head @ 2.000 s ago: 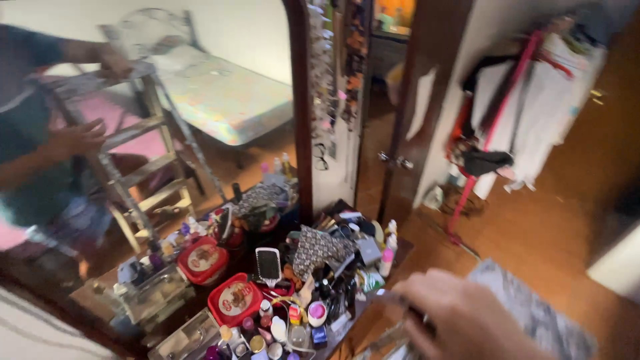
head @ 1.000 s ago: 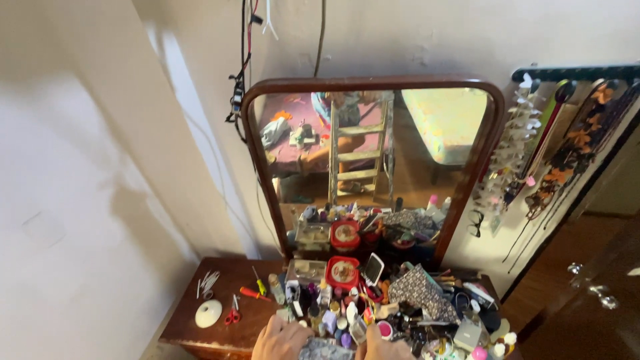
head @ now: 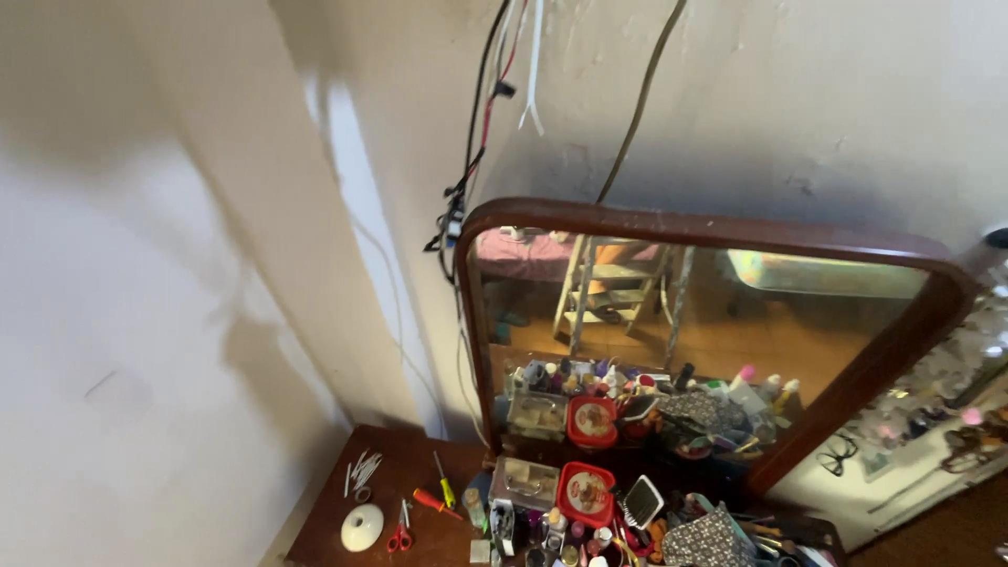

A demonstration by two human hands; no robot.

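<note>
Neither my left hand nor my right hand is in view. Below me stands a wooden dresser (head: 315, 528) with a brown-framed mirror (head: 709, 230). On its left part lie a round white ceramic or plastic piece (head: 362, 528), red-handled scissors (head: 400, 537), a red screwdriver (head: 435, 502), a yellow screwdriver (head: 446, 490) and some white strips (head: 364, 472). A stepladder (head: 610, 295) with a foot on it shows in the mirror. White wire ends (head: 531, 110) hang split on the wall above.
Bottles, a red-rimmed tub (head: 587, 494), a hairbrush (head: 642, 502) and a patterned pouch (head: 705, 539) crowd the dresser. Black and red cables (head: 488, 118) run down the wall at the mirror's left. A brown cable (head: 642, 102) drops behind the mirror. Necklaces and eyeglasses (head: 836, 455) hang at right.
Two hands seen at the bottom edge one second ago are out of view now. The view has swung from the room's right side to the wall and mirror, and then upward.
</note>
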